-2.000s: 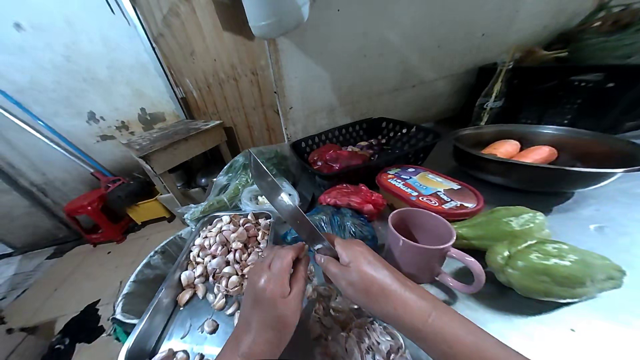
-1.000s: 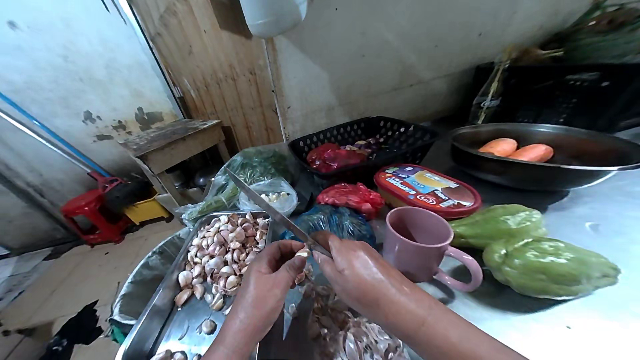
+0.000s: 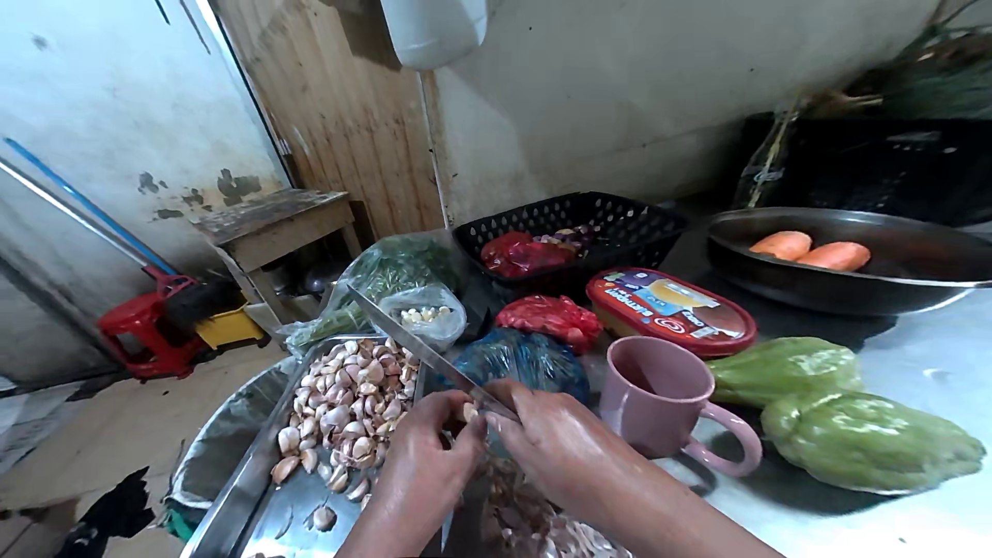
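Note:
My right hand grips a kitchen knife whose blade points up and to the left. In my left hand, a garlic clove is pinched between thumb and fingers, against the blade near the handle. Unpeeled garlic cloves are heaped in a metal tray to the left. Garlic skins lie below my right wrist. Peeled cloves sit in a clear plastic bag behind the tray. A blue plastic bag is just beyond my hands.
A pink mug stands close to my right forearm, with green chayotes beside it. Behind are a red-lidded tub, a black basket and a wide pan with orange vegetables. A lined bin stands left of the tray.
The knife blade has swung lower and to the left since the oldest frame, then changed little. My hands have stayed close together.

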